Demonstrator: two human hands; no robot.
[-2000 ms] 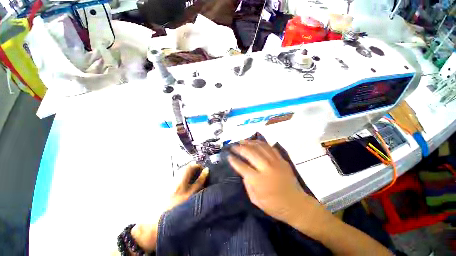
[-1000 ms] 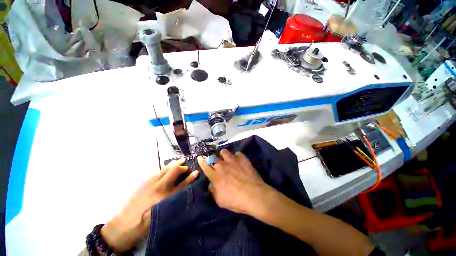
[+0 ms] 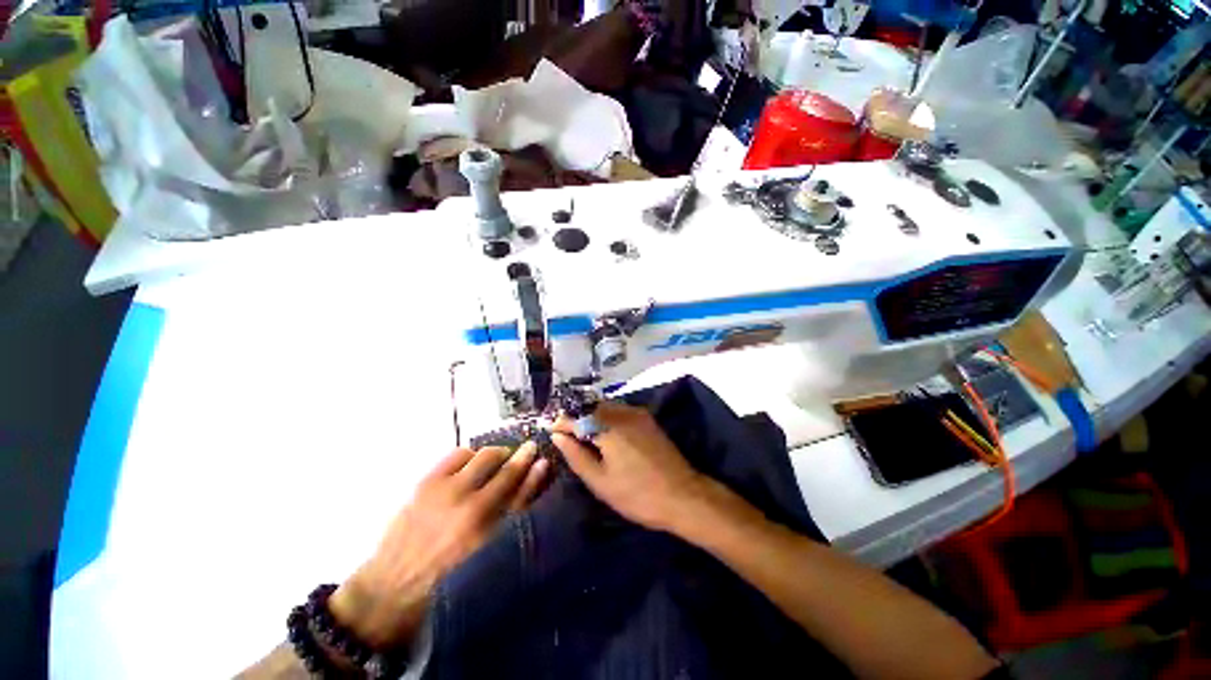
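A dark denim garment (image 3: 598,571) lies under the machine head and hangs over the table's front edge. Its upper edge reaches the presser foot and needle area (image 3: 542,409). My left hand (image 3: 465,498), with a dark bead bracelet at the wrist, presses the cloth just left of and in front of the foot. My right hand (image 3: 624,465) lies on the cloth just right of the foot, fingertips close to the left ones. A light band or ring shows on a right finger. The fingertips partly hide the stitching spot.
The white sewing machine (image 3: 770,286) spans the table. A black phone (image 3: 910,436) with yellow-orange snips (image 3: 969,436) and an orange cord lies at right. Pale cloth and plastic (image 3: 226,146) lie behind left. A red thread cone (image 3: 801,129) stands behind the machine. A red stool (image 3: 1049,571) is below right.
Since two seconds ago, my right hand has drawn back from flat on the cloth to beside the foot. My left hand has moved forward onto the edge beside the foot. The camera view has shifted.
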